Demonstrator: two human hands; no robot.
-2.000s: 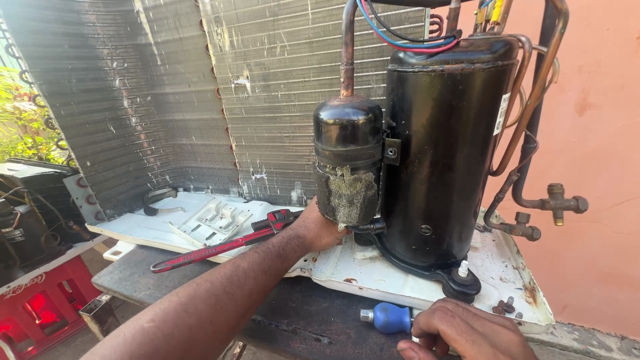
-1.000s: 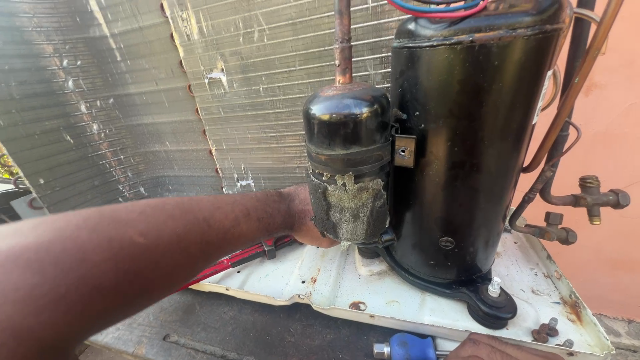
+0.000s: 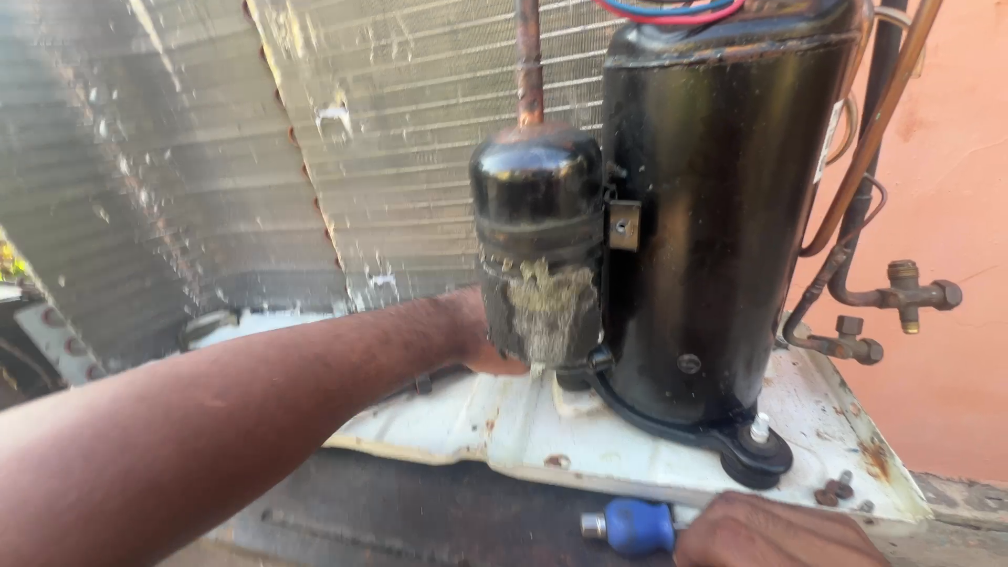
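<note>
A black compressor [image 3: 709, 220] stands upright on a white, rust-spotted metal base [image 3: 543, 441]. Joined to its left side is a smaller black accumulator [image 3: 539, 236] with torn, crusty wrapping on its lower half. My left hand [image 3: 476, 335] reaches behind the accumulator's lower left side; its fingers are mostly hidden, so its grip does not show. At the bottom right, my right hand [image 3: 772, 535] is closed on a tool with a blue handle [image 3: 639, 526] and a metal socket end pointing left. A bolt [image 3: 760, 428] sticks up from the compressor's front foot.
A finned condenser coil [image 3: 394, 157] rises behind. Copper pipes and brass service valves [image 3: 917, 295] project at the right, before an orange-pink wall [image 3: 961, 189]. Small rusty bolts [image 3: 835, 490] lie on the base's front right corner. A dark work surface [image 3: 409, 504] runs beneath the base.
The view has moved closer to the compressor. My left hand stays at the accumulator's lower left, and my right hand stays by the blue-handled tool at the front.
</note>
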